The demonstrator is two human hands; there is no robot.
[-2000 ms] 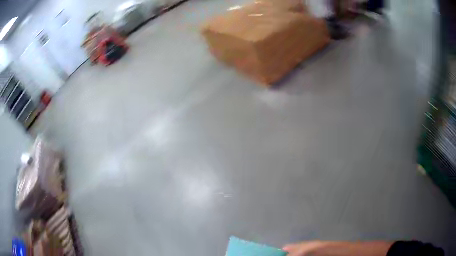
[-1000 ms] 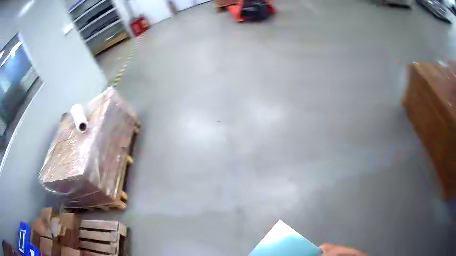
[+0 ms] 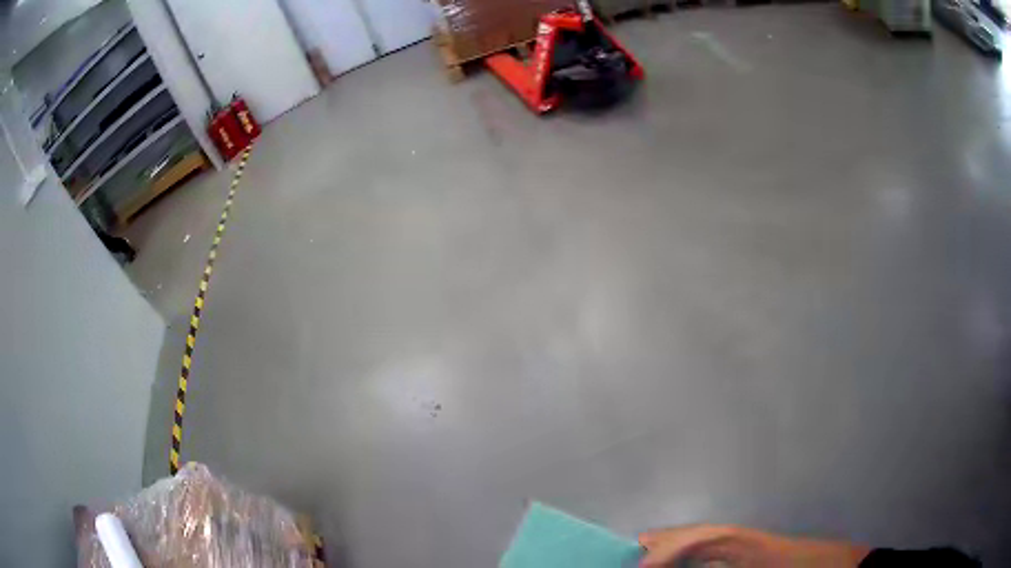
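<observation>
A pale turquoise board shows at the bottom edge, right of the middle. Only one corner of it is in the picture. My right hand comes in from the lower right, with a black sleeve at the wrist, and grips the board's right edge. Its lower part is cut off by the picture's edge. My left hand is out of the picture. The rest of the board is hidden below the edge.
A wrapped pallet load with a white roll is at the lower left. Black-and-yellow floor tape runs beside a white wall. A red pallet jack, red boxes and shelves are farther off.
The view has moved forward past the stacked pallets and boxes at left. The wrapped load is now nearer and lower, the pallet jack is closer, and the brown stack at right has left the picture.
</observation>
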